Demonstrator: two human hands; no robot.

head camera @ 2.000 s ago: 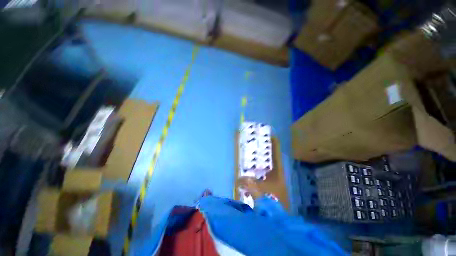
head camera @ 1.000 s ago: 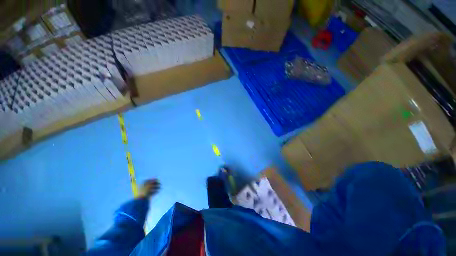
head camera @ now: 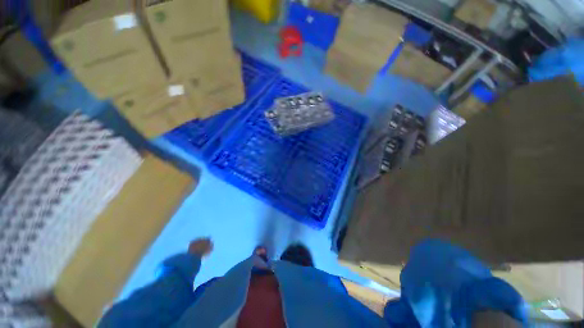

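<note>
My left hand point(head camera: 201, 246) is small and blurred at the lower left, over the blue floor. I see nothing in it, but its fingers cannot be made out. My right sleeve is at the lower right beside a large brown cardboard box point(head camera: 474, 179). The right hand itself is not clearly visible; a dark blurred patch lies at the bottom edge by the cuff. Ahead is a blue plastic pallet point(head camera: 288, 173). A clear-plastic bundle with dark and white parts point(head camera: 300, 113) lies on it.
Cardboard cartons point(head camera: 186, 57) stand stacked at the upper left. A long row of white boxes point(head camera: 70, 186) stands at the left beside cardboard point(head camera: 121, 237). Dark items point(head camera: 400, 138) lie right of the pallet. A red object point(head camera: 290, 42) and a metal-framed rack point(head camera: 470, 64) are farther back.
The view has moved forward and turned right. The pallet and its bundle are nearer and more central. The big cardboard box fills more of the right side.
</note>
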